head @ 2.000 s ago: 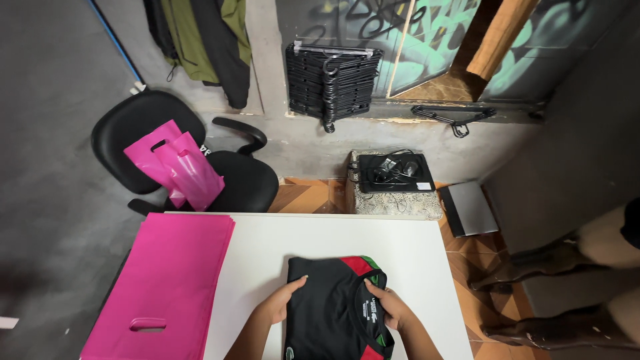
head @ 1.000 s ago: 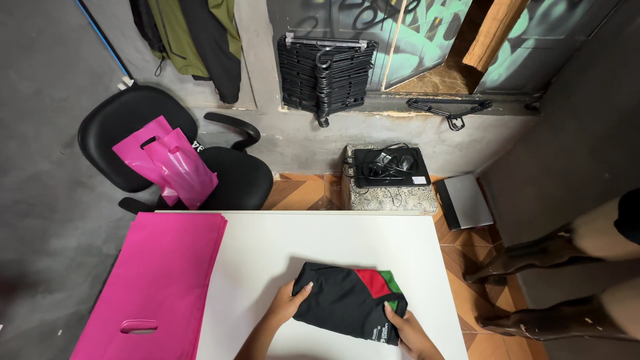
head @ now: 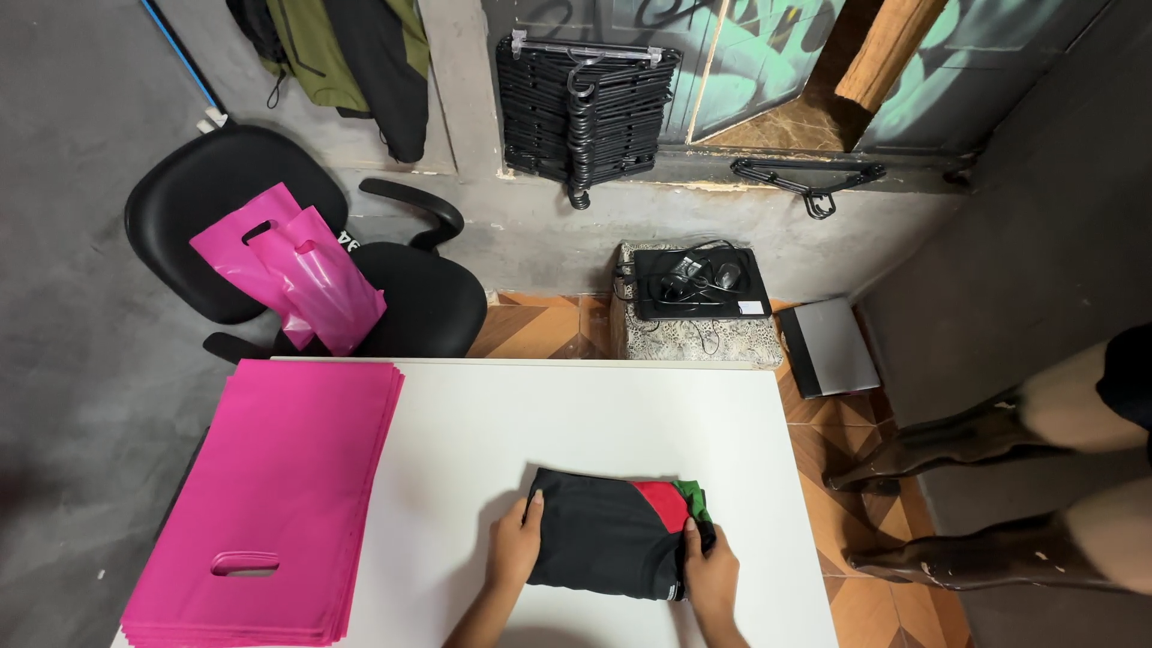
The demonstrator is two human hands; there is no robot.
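A folded black garment [head: 603, 531] with a red and a green panel lies at the front of the white table [head: 468, 432]. My left hand [head: 517, 544] grips its left edge, thumb on top. At the opposite edge my right hand [head: 711, 562] holds the cloth beside the green part, its thumb also on top. Fingers under the fabric are hidden on both sides. To the left of my hands, a stack of flat pink plastic bags [head: 279, 486] with cut-out handles covers that side of the table.
Beyond the table stands a black office chair [head: 423, 297] bearing a filled pink bag [head: 333, 279]. A patterned stool [head: 702, 340] holds a black laptop [head: 652, 292] with cables. Black hangers [head: 585, 117] hang on the wall. Mannequin legs [head: 972, 450] are at the right.
The garment has been folded smaller; two seconds ago it lay taller with its neckline and inner print showing between my hands. Both hands still hold its sides.
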